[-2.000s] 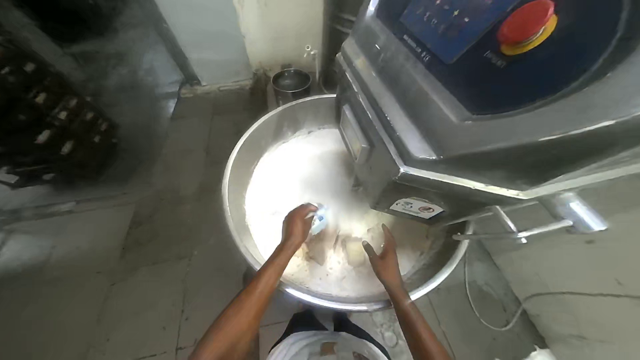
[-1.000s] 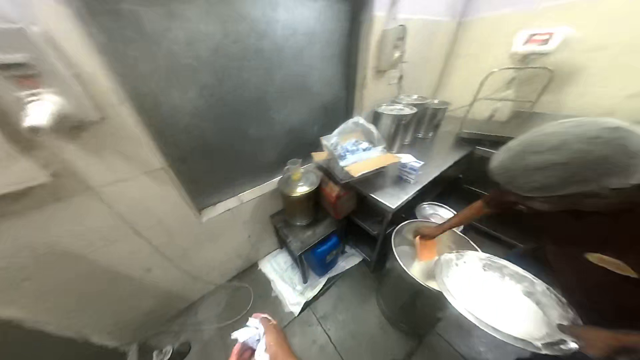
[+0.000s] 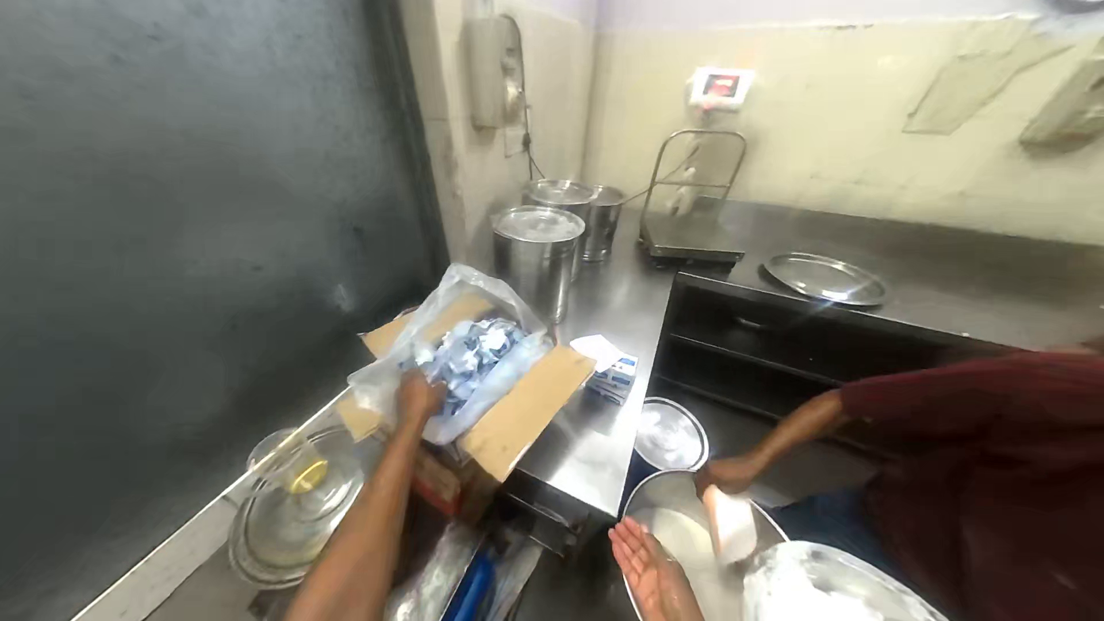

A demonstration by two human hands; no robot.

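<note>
My left hand (image 3: pixel 420 398) reaches into an open cardboard box (image 3: pixel 530 405) lined with a clear plastic bag, at the near edge of the pile of blue-and-white wrappers (image 3: pixel 474 358). Whether its fingers hold any is hidden. My right hand (image 3: pixel 649 565) is low in the view, palm up and fingers extended, with nothing in it. Beyond it stands a large steel pot (image 3: pixel 642 492) with white contents, where a co-worker's hand (image 3: pixel 729 474) holds an orange-and-white scoop or scraper.
The box stands on a steel counter (image 3: pixel 595 448) beside a small carton (image 3: pixel 614 379) and lidded steel canisters (image 3: pixel 539 259). Behind are a platform scale (image 3: pixel 690 237) and a round lid (image 3: pixel 825 278). A lidded vessel (image 3: pixel 293 526) is low left; the co-worker (image 3: pixel 975 466) is at right.
The view has swung from the mixer bowl to the counter and box. A hand held crumpled white-and-blue material one second ago; now my left hand is in the box and my right is bare.
</note>
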